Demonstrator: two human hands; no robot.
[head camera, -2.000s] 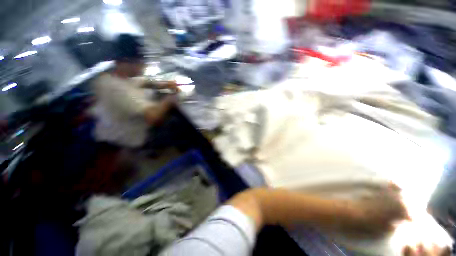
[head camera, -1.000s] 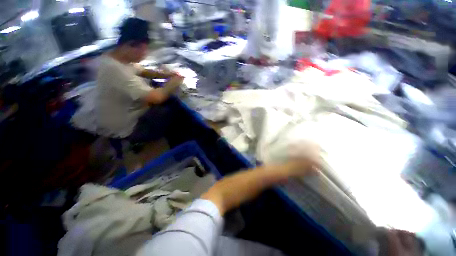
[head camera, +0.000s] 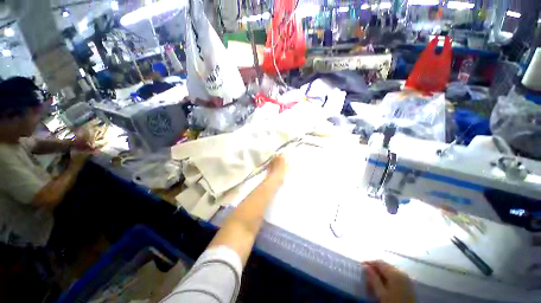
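Cream cut cloth pieces (head camera: 228, 160) lie in a fanned, folded stack on the white table, left of the sewing machine. My left arm reaches forward, and my left hand (head camera: 276, 168) is at the stack's right side. Its fingers are blurred against the bright cloth, so a grip cannot be told. My right hand (head camera: 388, 283) is at the table's front edge, cut off by the bottom of the picture, with nothing seen in it. The white sewing machine head (head camera: 439, 177) stands at the right, with no cloth made out under its needle.
Dark snips (head camera: 472, 255) lie right of the needle, near loose tan ends (head camera: 465, 222). A blue crate (head camera: 139, 237) holding pieces is low left. A person (head camera: 26, 171) works at another machine at far left. Clear and red plastic bags (head camera: 431, 68) lie behind. A measuring scale (head camera: 314, 257) runs along the front edge.
The view has swung right, bringing the machine head and snips into sight. The large spread of cream cloth before me now shows as a smaller folded stack. My left hand has moved to its right side.
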